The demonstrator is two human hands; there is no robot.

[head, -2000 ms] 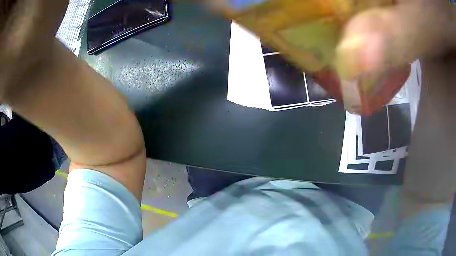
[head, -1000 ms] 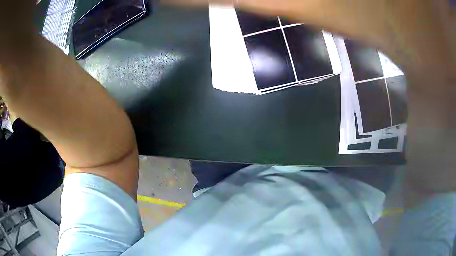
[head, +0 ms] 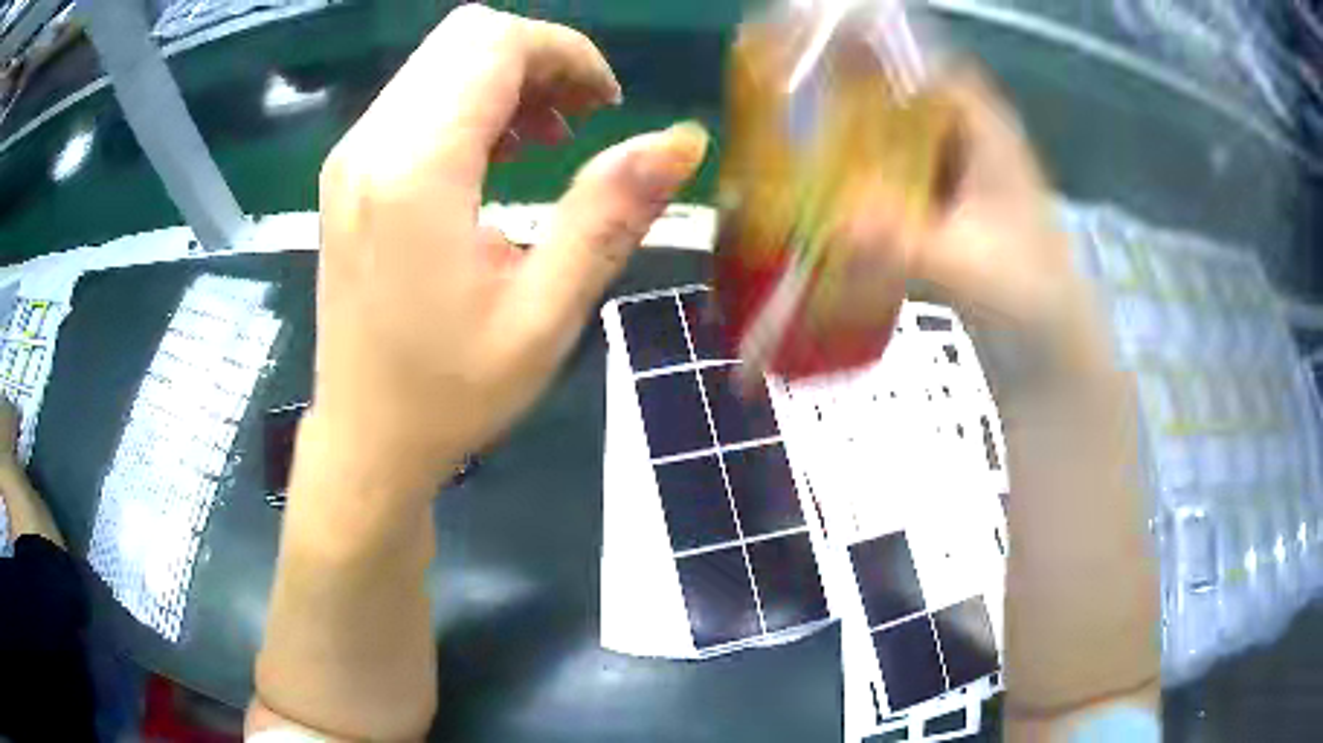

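Observation:
A bottle [head: 827,203] with a yellow, orange and red label is blurred at upper centre, above the bench. My right hand [head: 965,218] is closed around its right side. My left hand [head: 450,247] is raised left of the bottle, apart from it, with fingers and thumb apart and nothing between them. Below lies a white sheet [head: 639,581] with black rectangles in a grid. To its right lies a part-used white sheet [head: 914,465] with a few black rectangles at its lower end; my right forearm covers its right side.
Pale ribbed trays or strips [head: 182,450] lie at left. A dark flat slab [head: 283,453] is partly behind my left wrist. Clear blister trays [head: 1219,436] are at right. A green conveyor [head: 697,102] runs behind the bench [head: 522,581]. Another person's arm [head: 22,494] shows at far left.
The view has tilted up, showing the conveyor and more of the sheets. Both hands now show clear of the top edge. The bottle, out of view one second ago, is back in view in my right hand.

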